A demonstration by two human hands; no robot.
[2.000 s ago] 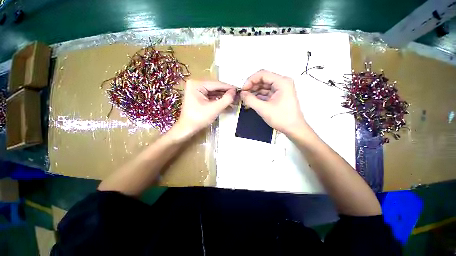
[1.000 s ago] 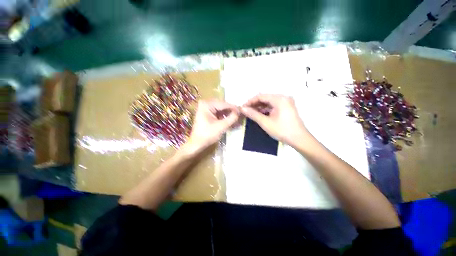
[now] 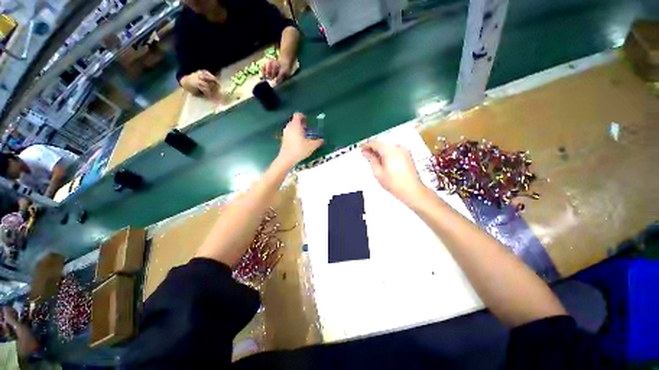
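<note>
My left hand (image 3: 298, 142) reaches over the green conveyor belt, its fingers at a small dark blue, shiny unit (image 3: 313, 134); the grip is partly hidden and blurred. My right hand (image 3: 390, 166) is above the far edge of the white board (image 3: 405, 274), fingertips close together; I cannot tell if they hold anything. The black sheet (image 3: 348, 227), with a stepped top edge, lies on the board. A pile of red and dark wired components (image 3: 485, 172) is to the right. Another pile (image 3: 261, 249) is partly behind my left forearm.
Black cylinders (image 3: 181, 142) are on the green belt (image 3: 224, 148). A person (image 3: 235, 36) opposite handles bright green parts (image 3: 253, 71). Cardboard boxes (image 3: 114, 307) stand left. A white post (image 3: 478, 58) rises beyond the board. A blue bin (image 3: 639, 303) is at the lower right.
The view has swung left and up the belt. My hands have parted: the left has reached onto the belt, the right has moved to the board's far edge. The black sheet is now uncovered.
</note>
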